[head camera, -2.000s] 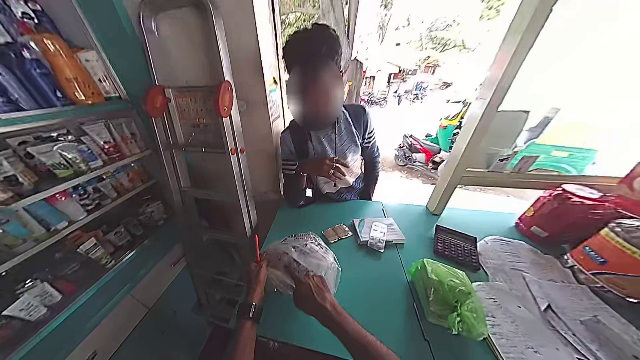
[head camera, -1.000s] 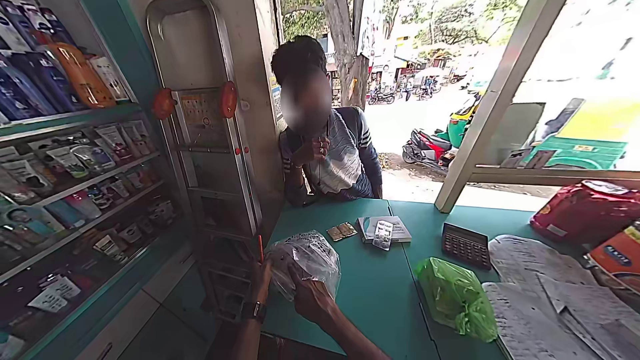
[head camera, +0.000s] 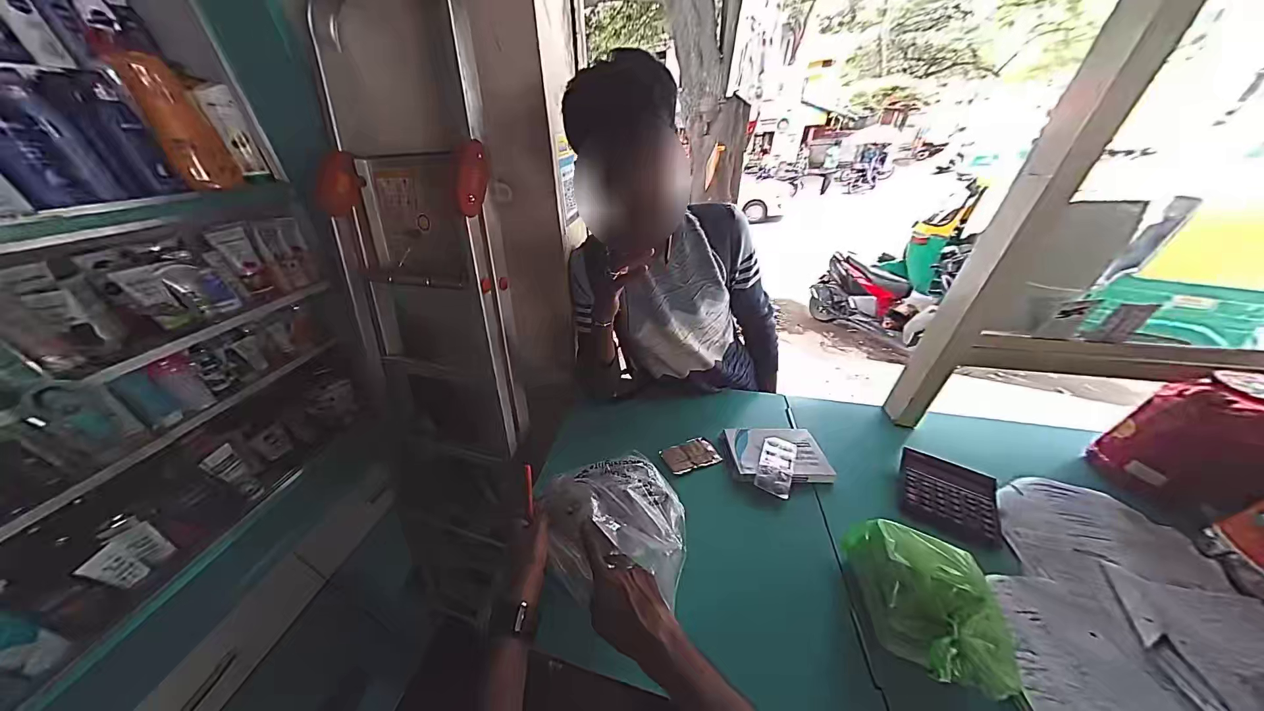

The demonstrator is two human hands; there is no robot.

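A clear plastic bag (head camera: 632,509) with dark print lies on the green counter (head camera: 741,583), between my two hands. My left hand (head camera: 525,553), with a band on its wrist, is at the bag's left edge, and an orange pen-like stick (head camera: 528,489) rises from it. My right hand (head camera: 627,597) is on the bag's front, fingers on the plastic. Beyond the bag lie a brown blister strip (head camera: 690,455) and a silver blister strip (head camera: 776,466), the silver one on a flat white box (head camera: 815,459).
A person (head camera: 681,286) stands across the counter, one hand near the chin. On the right are a calculator (head camera: 950,494), a green plastic bag (head camera: 923,602), sheets of paper (head camera: 1086,632) and a red pack (head camera: 1185,439). A stepladder (head camera: 474,296) and stocked shelves (head camera: 197,425) stand left.
The person across the counter has raised a hand from in front of the chest towards the chin. My hands remain at the clear bag.
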